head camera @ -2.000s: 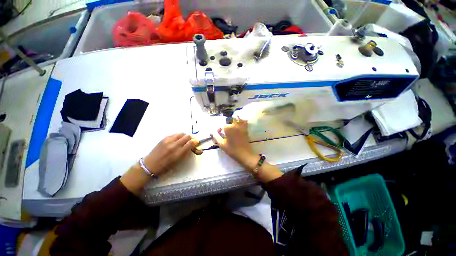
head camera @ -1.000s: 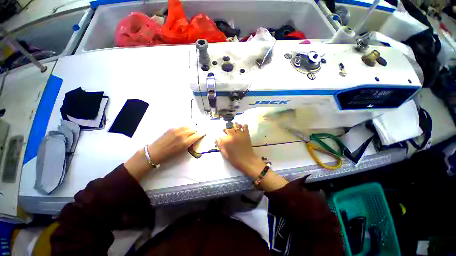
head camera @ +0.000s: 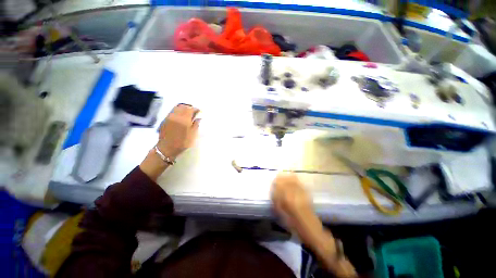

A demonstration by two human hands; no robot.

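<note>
My left hand is on the table left of the needle, fingers bent under. A thin dark edge shows at its fingertips; whether it grips a dark piece is hidden. My right hand is blurred at the table's front edge, and its hold cannot be told. Black cut pieces lie on white ones left of my left hand. Grey curved pieces lie below them. The sewing machine's presser foot is between and above my hands, with no cloth visible under it.
Scissors with yellow and green handles lie right of the needle. White cloth lies at the table's right end. Red-orange bags are in the trough behind. A teal basket stands below the table at right.
The view has shifted left. My left hand has moved left from the needle area to where the single dark piece lay. My right hand has drawn back from the presser foot towards the front edge.
</note>
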